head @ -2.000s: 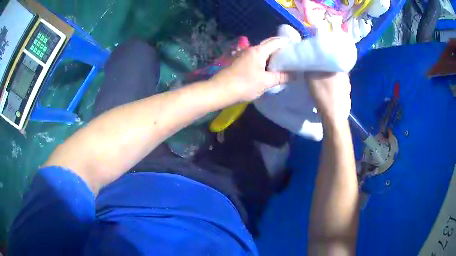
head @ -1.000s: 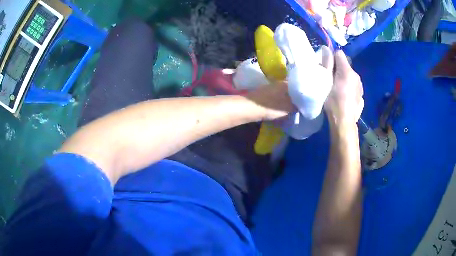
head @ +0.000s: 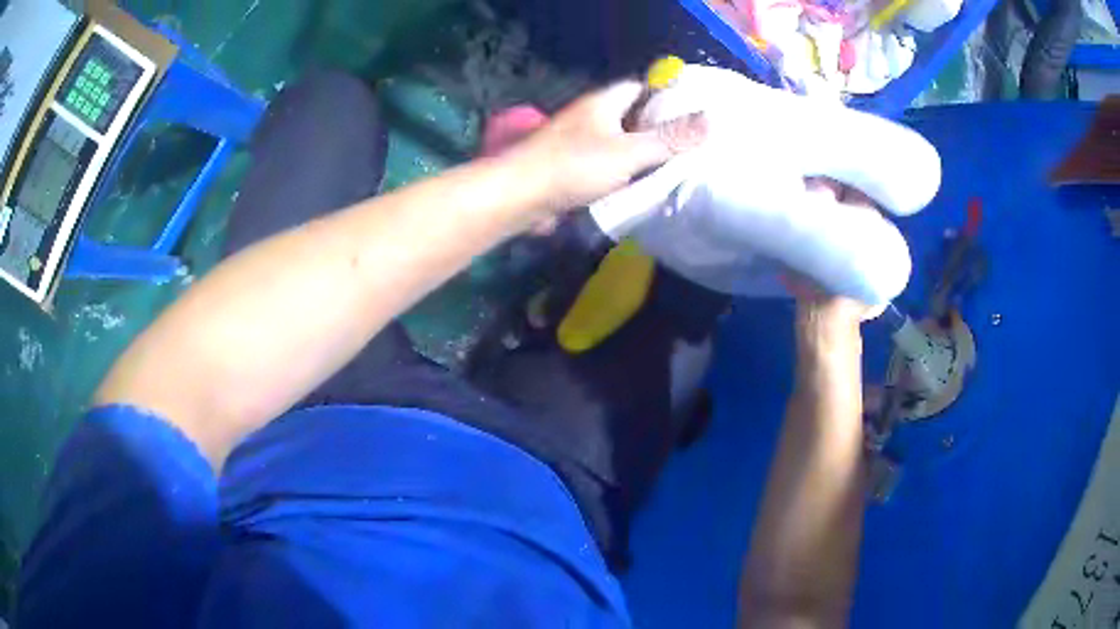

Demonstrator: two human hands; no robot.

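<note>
A plump white plush unicorn [head: 749, 184] lies across both my hands, its two rounded legs pointing right. One yellow wing [head: 609, 295] hangs below it, and a yellow tip shows at its top. My left hand [head: 620, 141] grips the toy's left part. My right hand [head: 829, 295] is under the legs, its fingers mostly hidden by the toy. The filling nozzle [head: 905, 329] shows only as a short metal piece at the legs' lower right. Its upper end is hidden. Pink strands [head: 513, 125] show behind my left forearm.
The round nozzle mount [head: 946, 369] is on the blue machine [head: 983, 492], with a red-handled tool [head: 964, 252] beside it. A blue container [head: 915, 86] of white and coloured skins is at the top right. A digital scale [head: 62, 160] stands on a blue stool [head: 203, 117] at the left.
The unicorn has turned so that its legs now point right instead of up and down. My left hand has come into view on its left part, and my right hand has moved lower, under the legs.
</note>
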